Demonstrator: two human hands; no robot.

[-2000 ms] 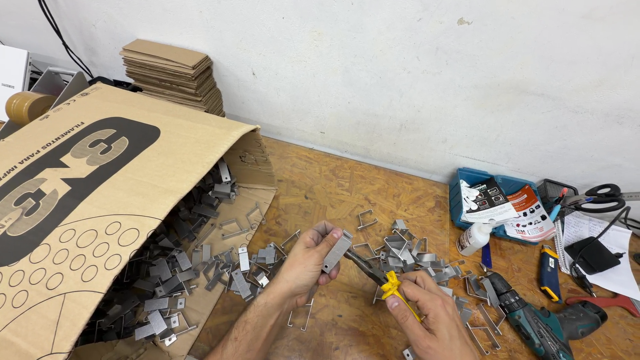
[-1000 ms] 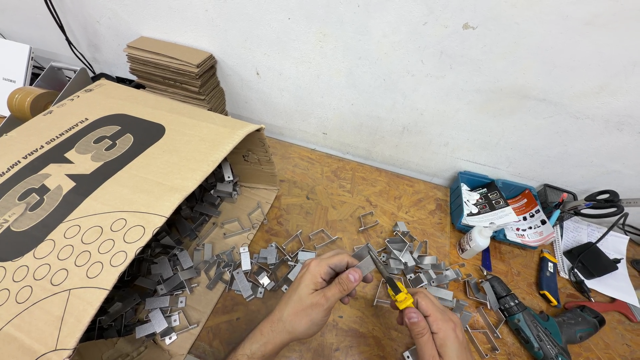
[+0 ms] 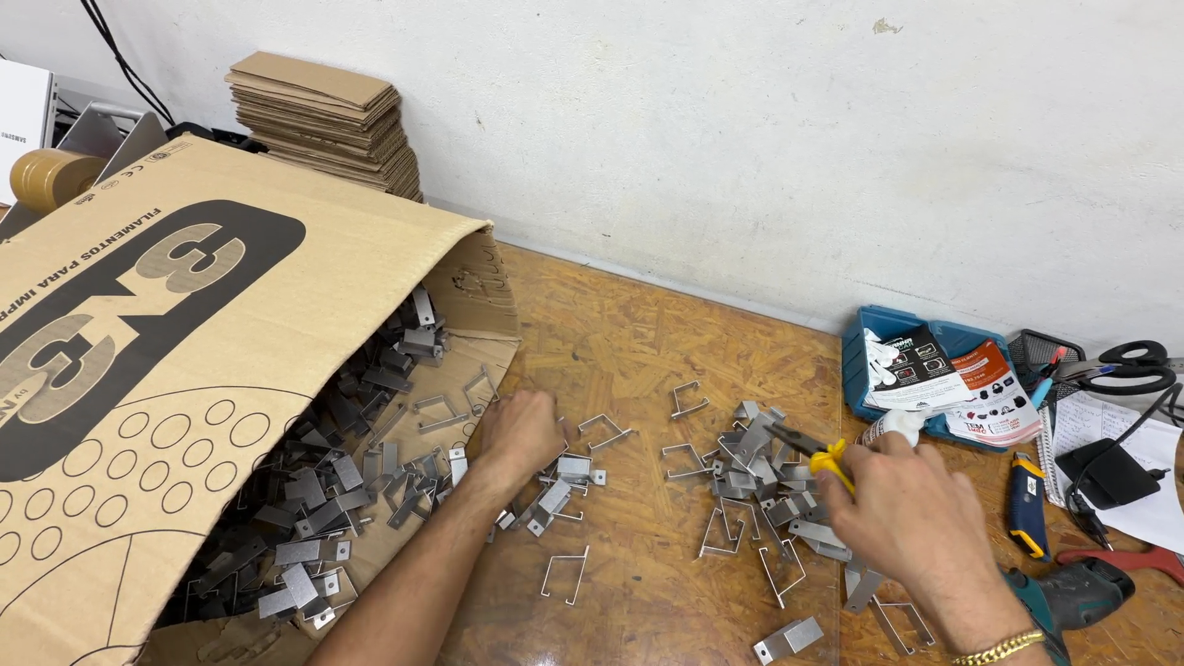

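Note:
My left hand reaches down onto small bent metal brackets beside the open mouth of the cardboard box; its fingertips are hidden, so its grip cannot be told. In my right hand are yellow-handled pliers, their dark jaws over a pile of metal brackets on the right, touching or very near one. Many more brackets spill from the box onto its flap. A few brackets lie loose between the two piles on the wooden table.
Stacked cardboard pieces stand behind the box against the wall. At right are a blue bin with leaflets, a white bottle, scissors, a utility knife, a black adapter and a cordless drill.
My left hand has left the pliers and moved left to the brackets by the box. My right hand has moved right with the pliers, over the right pile.

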